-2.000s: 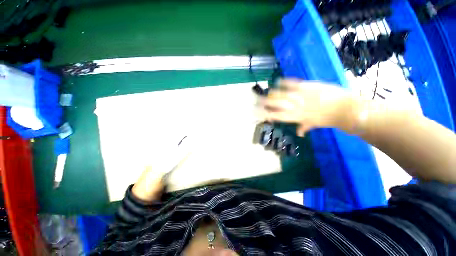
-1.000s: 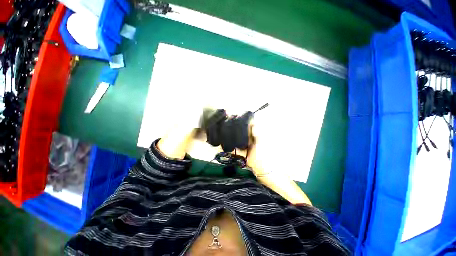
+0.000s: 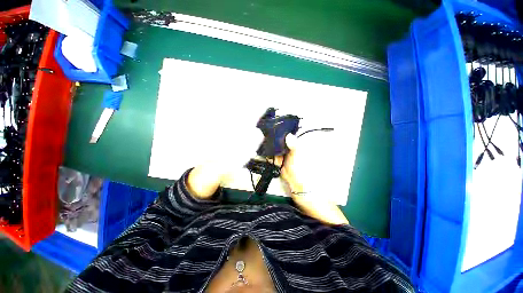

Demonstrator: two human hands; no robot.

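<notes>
Several black power adapters (image 3: 276,134) are bunched together over the white work sheet (image 3: 200,109). My right hand (image 3: 290,167) holds them from the lower right. Their bundled black cords (image 3: 264,169) hang below, towards my body, and one thin cord with its plug tip (image 3: 321,130) sticks out to the right. My left hand (image 3: 226,170) is at the lower left of the adapters; it looks white-gloved and blends into the sheet, so its fingers and grip cannot be made out.
A red bin (image 3: 43,149) with black adapters stands left. A small blue bin (image 3: 109,43) with white items is upper left, near a blue-handled blade (image 3: 103,123). A large blue bin (image 3: 441,143) with adapters is right. A metal rail (image 3: 275,43) crosses behind.
My right hand has come from the right bin to the sheet with the adapters. Since a second ago the adapters have turned and spread, and a cord tip now points right. The view has shifted.
</notes>
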